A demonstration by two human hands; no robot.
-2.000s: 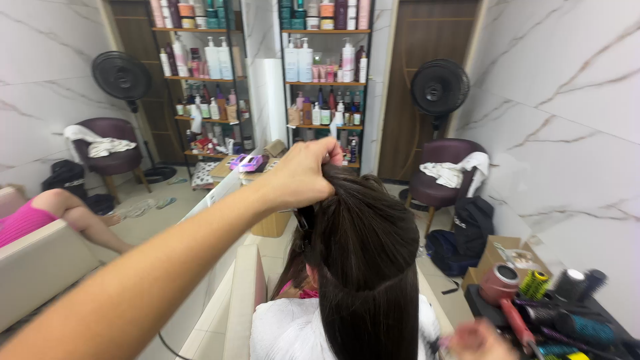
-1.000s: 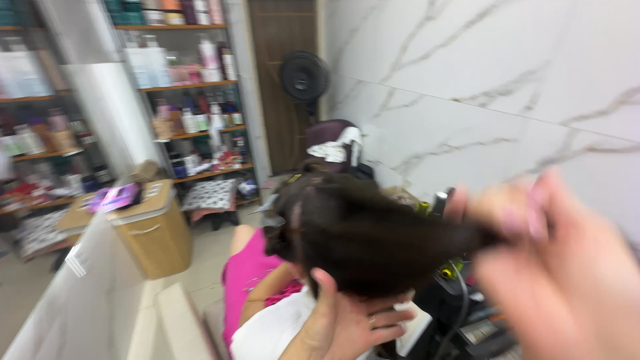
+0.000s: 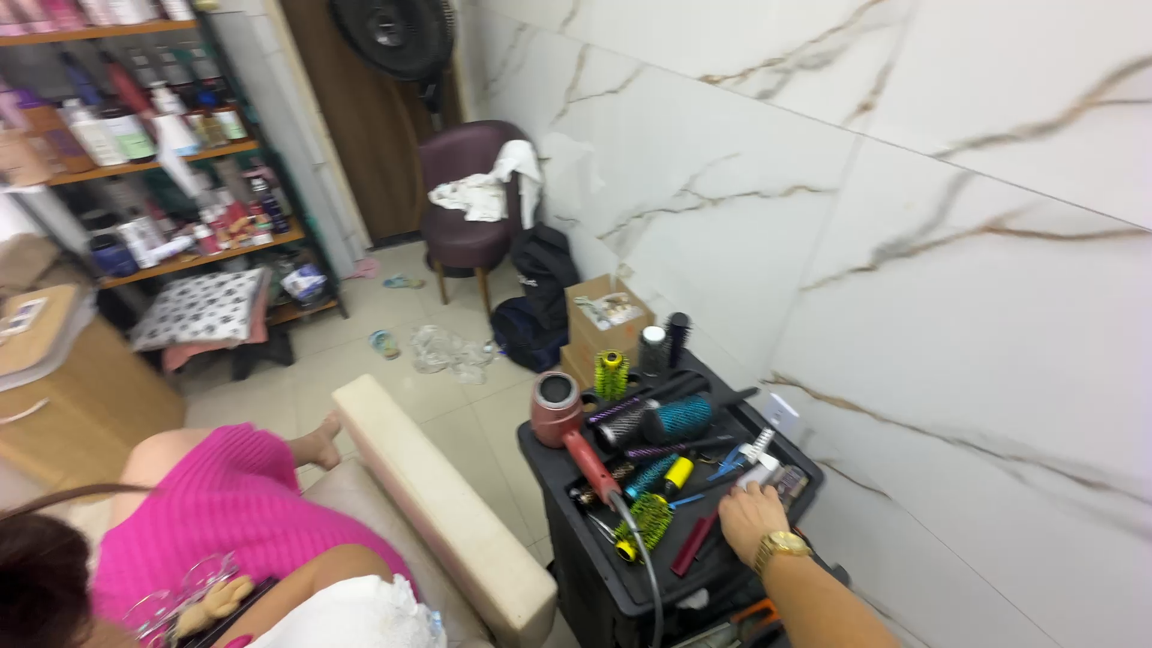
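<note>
My right hand (image 3: 754,522), with a gold watch above it, reaches onto the black salon trolley (image 3: 589,549); its fingers touch a white object (image 3: 760,470), and whether they grip it is unclear. A dark red comb (image 3: 693,544) lies just left of the hand. Round brushes, among them a teal one (image 3: 679,415) and a yellow-green one (image 3: 650,520), lie beside a red hair dryer (image 3: 589,459). At the lower left sits a person in a pink dress (image 3: 225,513), a white towel (image 3: 355,616) on the shoulder and dark hair (image 3: 40,576) at the frame edge. My left hand is out of view.
The chair's pale armrest (image 3: 450,513) stands between the person and the trolley. Behind are a cardboard box (image 3: 607,315), a dark backpack (image 3: 540,297), a purple chair (image 3: 468,225) and a standing fan (image 3: 396,36). Product shelves (image 3: 153,153) are at left; a marbled wall runs along the right.
The view has swung right and down. My right hand has let go of the hair and is now at the trolley. My left hand, earlier at the hair, has left the view.
</note>
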